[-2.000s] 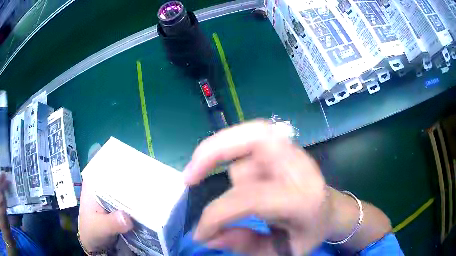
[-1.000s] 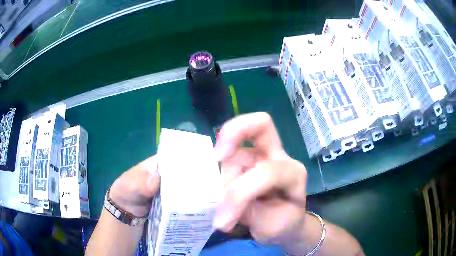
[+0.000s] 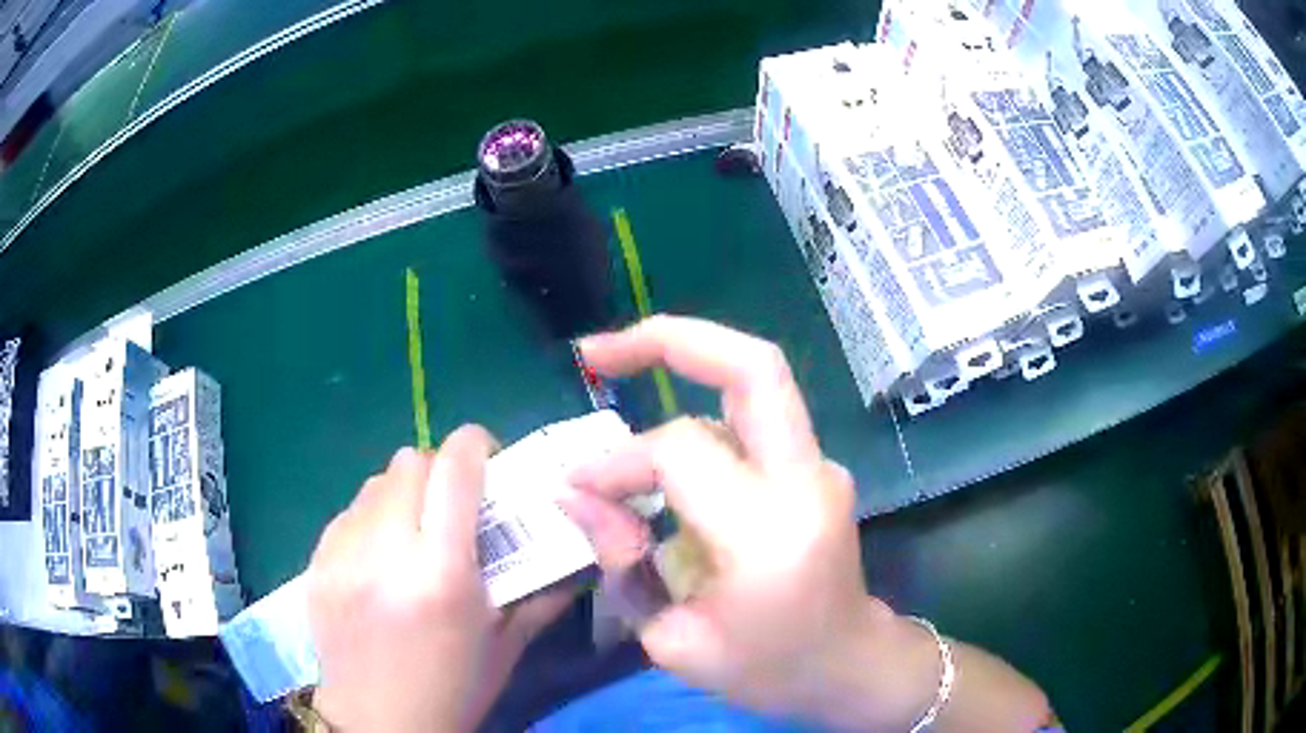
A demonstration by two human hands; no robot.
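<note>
A white retail box (image 3: 504, 551) lies tilted across my lap, its barcode side partly showing. My left hand (image 3: 408, 580) grips it around the middle; its pale blue-white far end sticks out at the left. My right hand (image 3: 759, 537) is at the box's right end, thumb and a finger on or just over the white end panel, index finger raised and curved. A blurred grey scraper blade (image 3: 625, 599) with a tan stub shows under the right fingers, held in the palm. Whether a sticker is at the fingertips cannot be told.
A black hot air gun (image 3: 549, 244) with a pink-lit end lies between yellow-green tape lines (image 3: 417, 351). Several boxes (image 3: 931, 244) with hang tabs stand at the right, a smaller row (image 3: 100, 487) at the left. Wooden slats (image 3: 1243, 587) show at the lower right.
The box has turned from upright to lying slanted, and my left hand now grips over it. My right hand has moved to its end panel. The camera view has shifted.
</note>
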